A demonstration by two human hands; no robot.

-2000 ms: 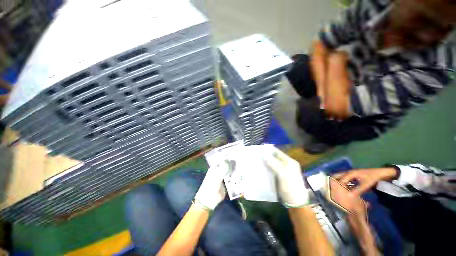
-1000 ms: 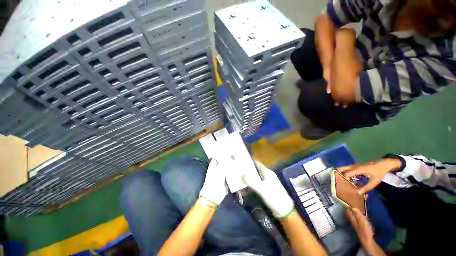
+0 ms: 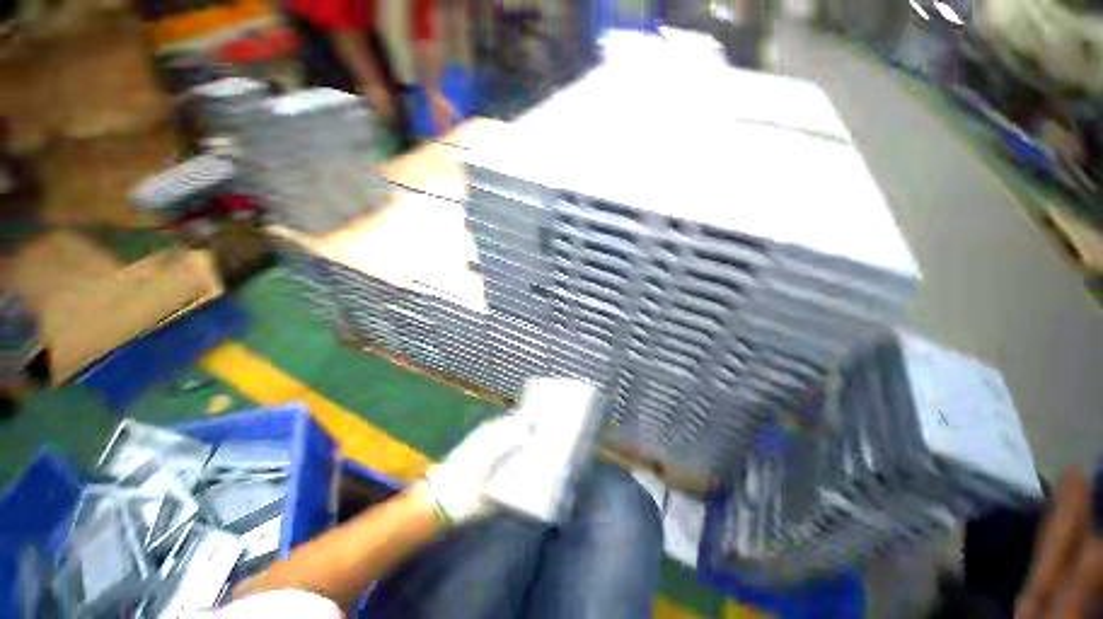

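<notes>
My left hand (image 3: 472,469), in a white glove, holds a pale metal part (image 3: 550,450) above my lap. The part is blurred, with a flat light face and a darker edge on its right side. My right hand cannot be made out. A white patch at the bottom left edge is too blurred and cut off to name. A blue bin (image 3: 312,466) at the lower left holds loose, jumbled silver-grey frame-like parts (image 3: 157,514).
A large stack of silver panels (image 3: 677,266) stands ahead, with tan board (image 3: 411,236) at its left. A narrower panel stack (image 3: 968,405) stands right. Part of a person's arm (image 3: 1058,556) shows at the right edge. People in red stand behind.
The view has swung left, bringing the left bin into sight. The right bin and the phone are out of view. My right hand, earlier on the plate, no longer shows.
</notes>
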